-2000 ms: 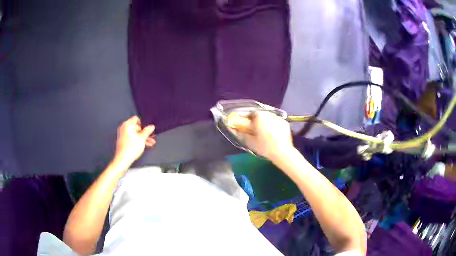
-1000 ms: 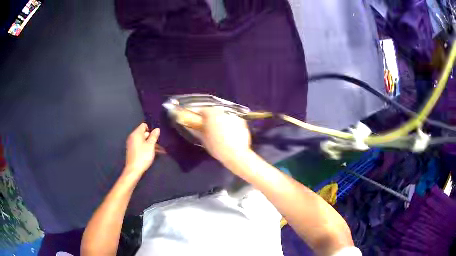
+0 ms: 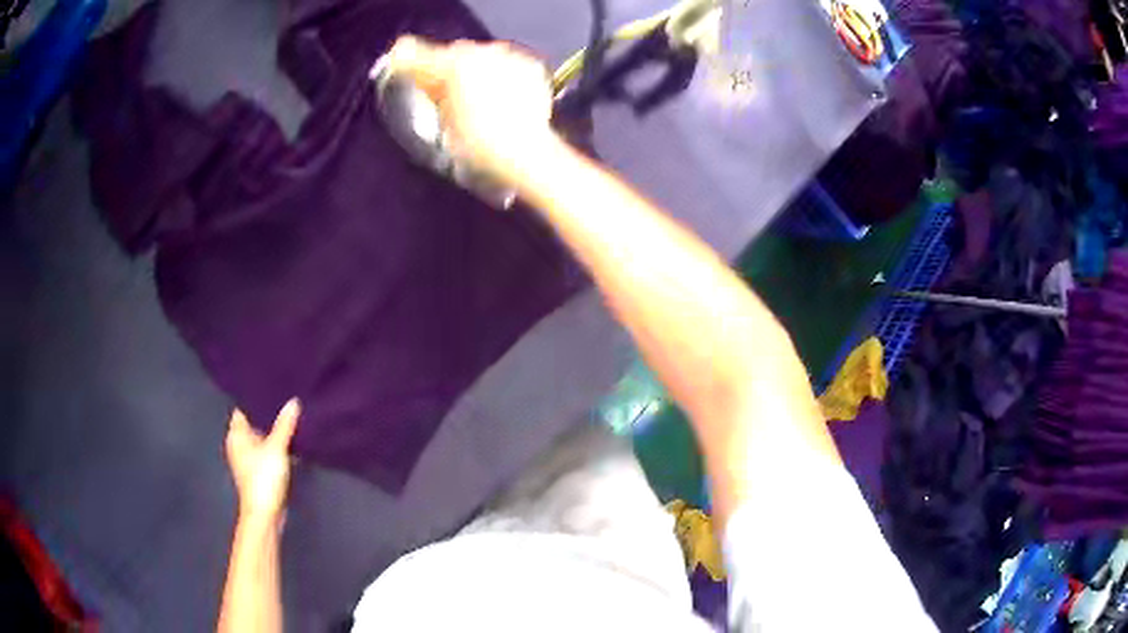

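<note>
Dark purple trousers [image 3: 371,284] lie on the grey cloth-covered table, the wide end towards me and the two legs bunched at the upper left. My right hand [image 3: 489,105] is closed around the handle of a steam iron [image 3: 414,121], which is on the upper part of the trousers and partly hidden by the hand. My left hand [image 3: 262,460] is at the trousers' near left edge, thumb and finger apart. Whether it pinches the cloth is unclear.
The yellowish hose [image 3: 619,40] and a black cable run from the iron to the upper right. A small container with orange-handled items [image 3: 860,31] is at the table's right end. Blue crates [image 3: 913,278] and dark garment heaps are on the right. Pleated purple cloth [image 3: 1086,408] hangs far right.
The view has turned. The iron in my right hand has moved up the trousers, away from the near edge. My left hand has moved to the near left edge of the cloth.
</note>
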